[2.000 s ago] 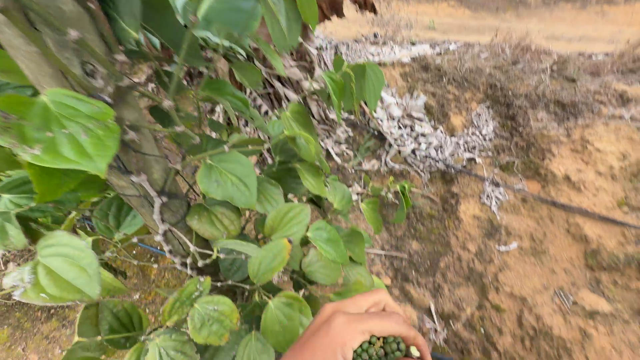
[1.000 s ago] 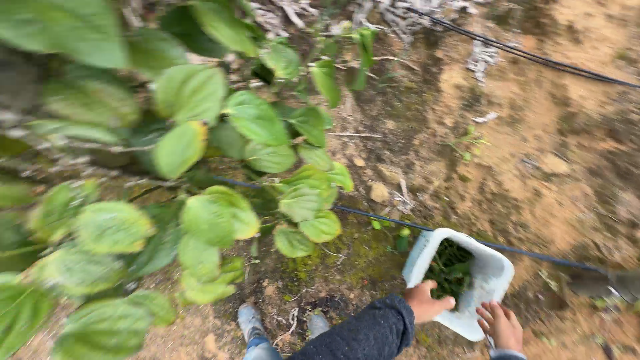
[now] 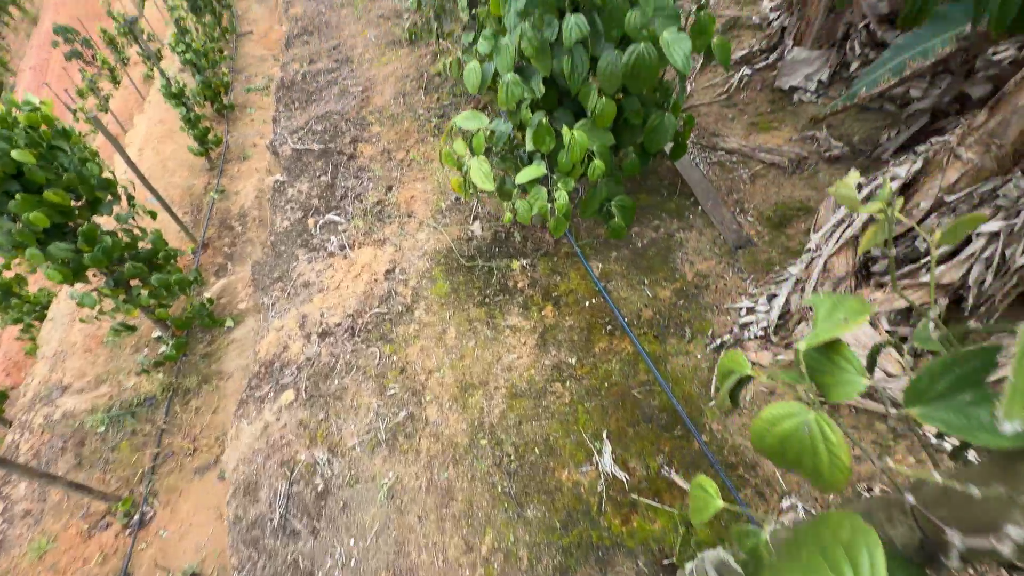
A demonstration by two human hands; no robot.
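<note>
Neither of my hands shows in the head view at this moment, so what they hold is hidden. A leafy green vine (image 3: 576,96) hangs over the ground at the top middle, with a wooden post (image 3: 708,196) slanting out from under it. Closer to me, at the lower right, are broad green leaves (image 3: 802,444) of another vine. The container with green matter is out of view.
A blue hose (image 3: 656,368) runs over mossy soil between the vines. Dry leaf litter (image 3: 800,240) and a thick trunk lie at right. Leftward, a black hose (image 3: 164,416) passes more vines (image 3: 96,240) and thin poles (image 3: 144,178) on a slope.
The view has swung far away from the white container. Both hands were at its rim one second ago; they and the container are now out of view.
</note>
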